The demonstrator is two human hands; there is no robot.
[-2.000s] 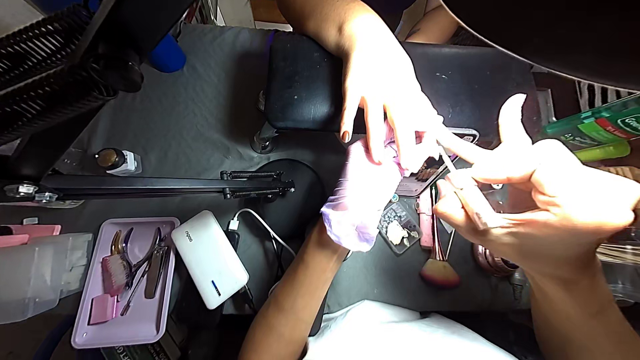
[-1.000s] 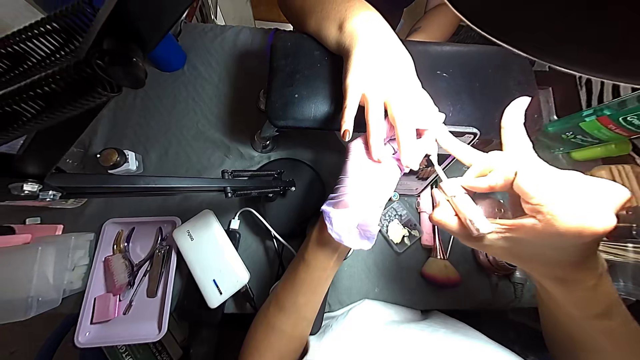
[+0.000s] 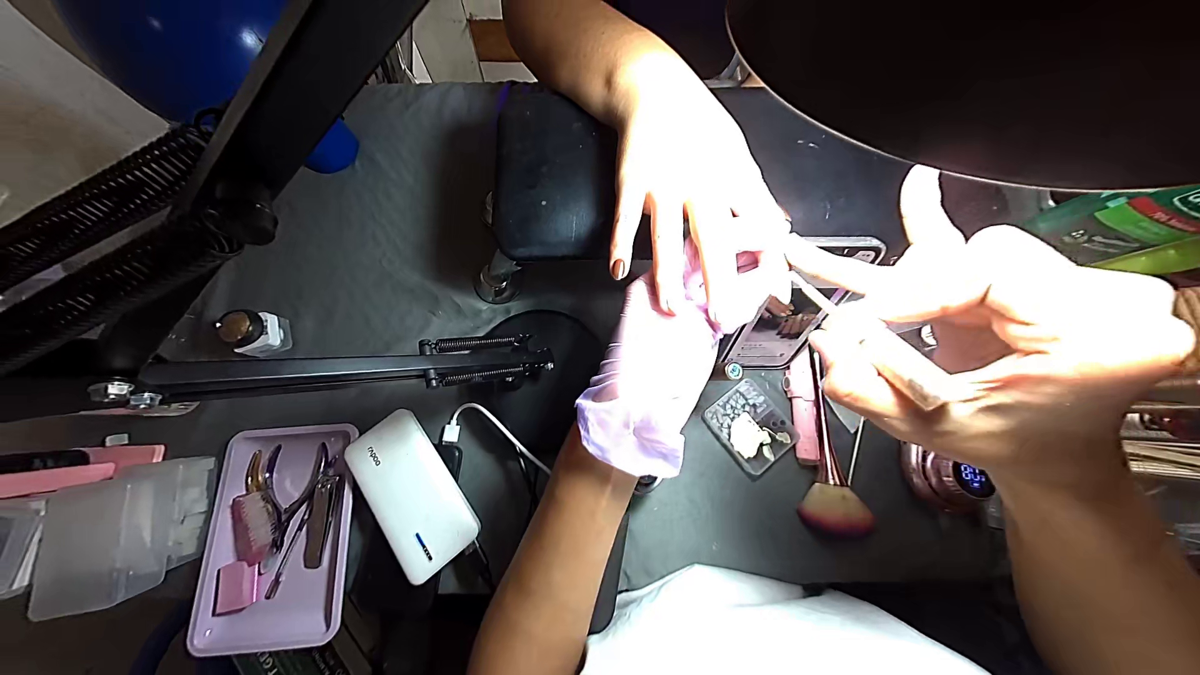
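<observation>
Another person's hand (image 3: 698, 178) reaches down from the top centre, palm down, with dark polish on a nail. My left hand (image 3: 656, 347), in a pale purple glove, is under that hand and grips its fingers; strong glare hides the exact hold. My bare right hand (image 3: 994, 337) pinches a thin, pen-like tool (image 3: 886, 361), its tip near the other person's fingertips. Below the hands lie a phone (image 3: 773, 337) with a lit screen, a small clear box (image 3: 748, 427) with pale pieces, a pink handled item (image 3: 803, 408) and a soft fan-shaped brush (image 3: 834, 502).
A black armrest cushion (image 3: 553, 178) supports the other person's side. At left are a lilac tray (image 3: 216, 562) of nail tools, a white power bank (image 3: 412, 497), a lamp arm (image 3: 328, 373) and a small bottle (image 3: 251, 331). A dark round lamp head (image 3: 975, 84) overhangs the upper right.
My right hand has shifted and turned slightly, with the tool still in its fingers. The gloved hand and the other person's hand stay almost where they were.
</observation>
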